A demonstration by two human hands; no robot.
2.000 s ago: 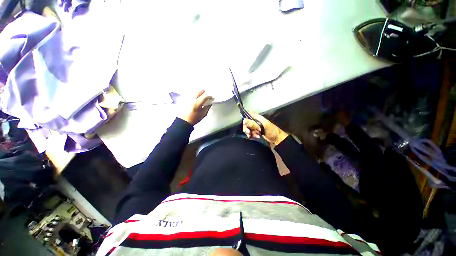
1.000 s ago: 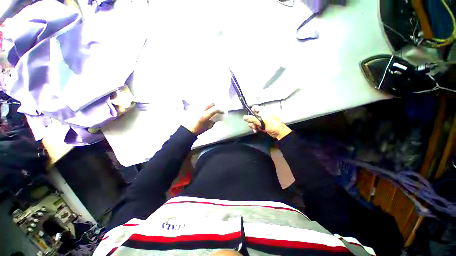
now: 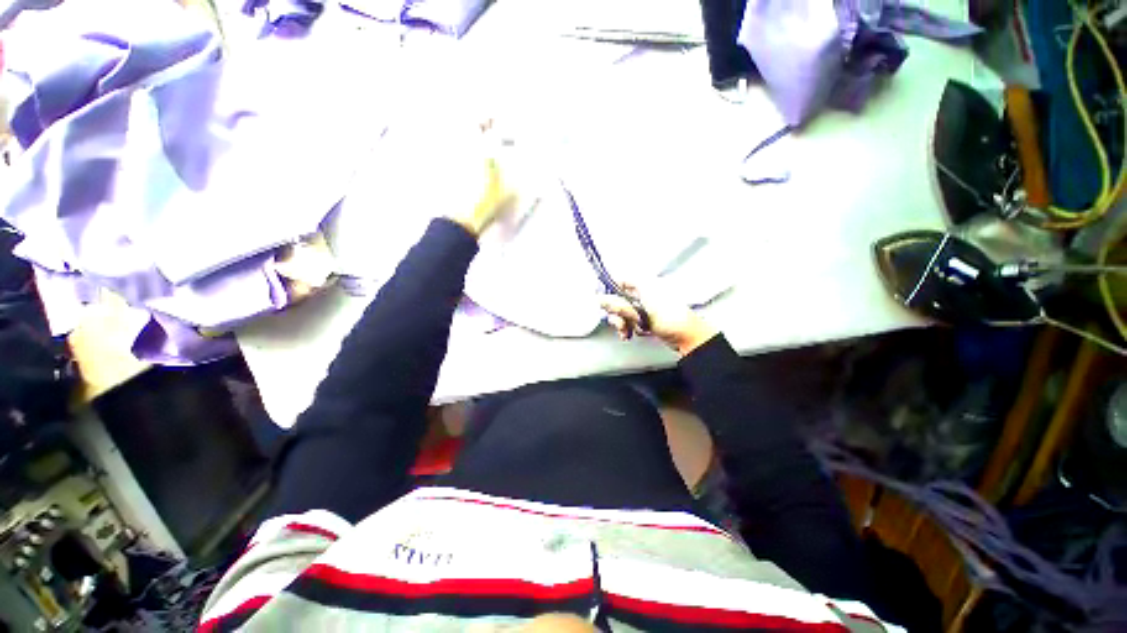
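Observation:
My right hand [image 3: 649, 319] holds black tailor's shears [image 3: 586, 241] by the loop handles at the table's front edge. The blades point away from me and look nearly closed. A pale fabric piece [image 3: 544, 278], bleached by glare, lies in front of me, with its curved edge near the table front. My left hand [image 3: 494, 192] is further in over the fabric, left of the blade tips. Glare washes out its fingers, so I cannot tell whether it grips the cloth.
A large crumpled lilac heap [image 3: 136, 161] lies at the left. Two dark irons [image 3: 945, 275] stand at the right with cables. A lilac pile [image 3: 816, 56] with a black item is at the back right. Sewing equipment [image 3: 56, 532] shows at lower left.
My left hand has moved from near the front edge forward over the fabric. The fabric's front edge now forms a curve between my hands. The shears stay in my right hand. The view has shifted.

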